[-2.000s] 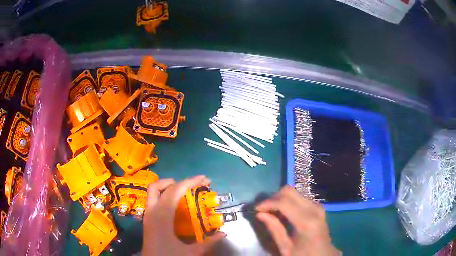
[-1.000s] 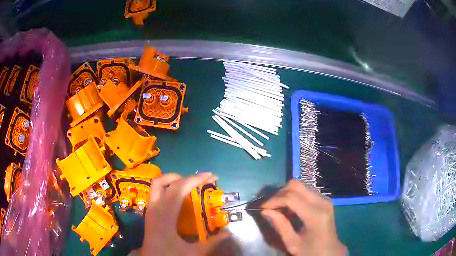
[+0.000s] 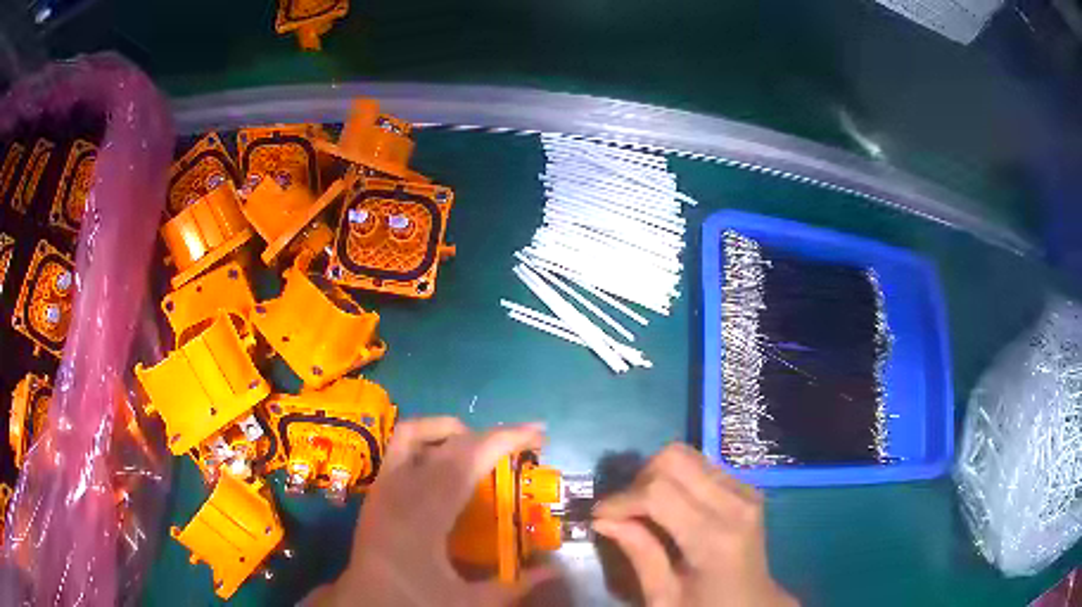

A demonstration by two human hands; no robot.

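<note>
My left hand point(image 3: 421, 522) holds an orange connector housing point(image 3: 508, 522) by its body, near the bottom centre. The housing's flange and two silver terminals face right. My right hand point(image 3: 688, 528) has its thumb and fingers pinched together close to the terminals. A short dark wire seems to be in the pinch, but the fingertips mostly hide it. A fan of white sleeves point(image 3: 611, 225) lies beyond the hands, with a few loose ones below it. The blue tray point(image 3: 931, 391) on the right holds black crimped wires point(image 3: 825, 356).
A loose pile of orange housings point(image 3: 204, 385) lies left of my left hand. A pink bag point(image 3: 119, 273) with more housings is at the left edge. A clear bag point(image 3: 1026, 451) of small white parts is far right. A pale rail point(image 3: 593, 113) crosses behind.
The housing has turned, so its flange is seen more edge-on. My right hand's fingertips have come closer to the terminals, and less of the wire shows. The whole view has shifted slightly.
</note>
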